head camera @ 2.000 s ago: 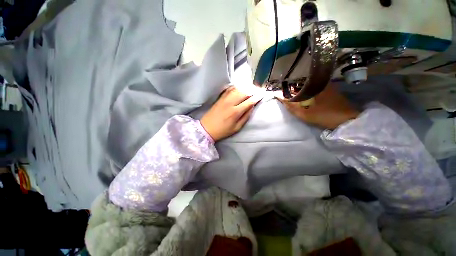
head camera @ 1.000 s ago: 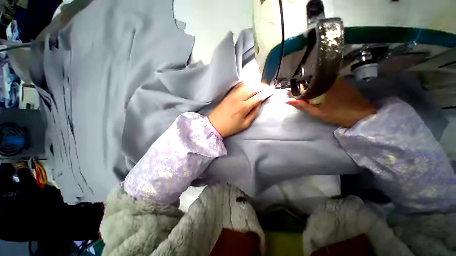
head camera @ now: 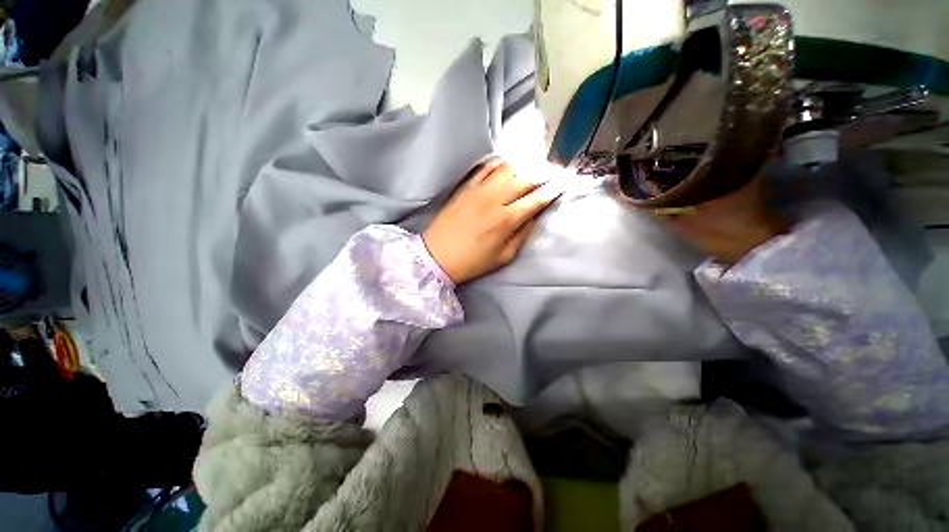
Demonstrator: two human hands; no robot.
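Observation:
A grey fabric panel (head camera: 614,301) lies under the head of a cream-white sewing machine (head camera: 578,52) with a teal stripe and hangs over the front edge. My left hand (head camera: 491,216) rests palm down on the cloth, fingertips beside the glare at the needle. My right hand (head camera: 731,218) is at the cloth right of the needle, partly hidden behind the shiny curved guard (head camera: 758,104); its fingertips do not show clearly. The needle and presser foot are lost in the bright light.
A wide stack of grey cut pieces (head camera: 167,187) lies left of the needle. A silver tension knob (head camera: 812,145) is right of the guard. Pale cloth (head camera: 650,382) shows below the table edge. Orange cords (head camera: 66,351) and dark material (head camera: 62,436) are at the far left.
The machine head and curved guard appear larger and further right. The guard now covers more of my right hand. My left hand stays on the cloth beside the needle.

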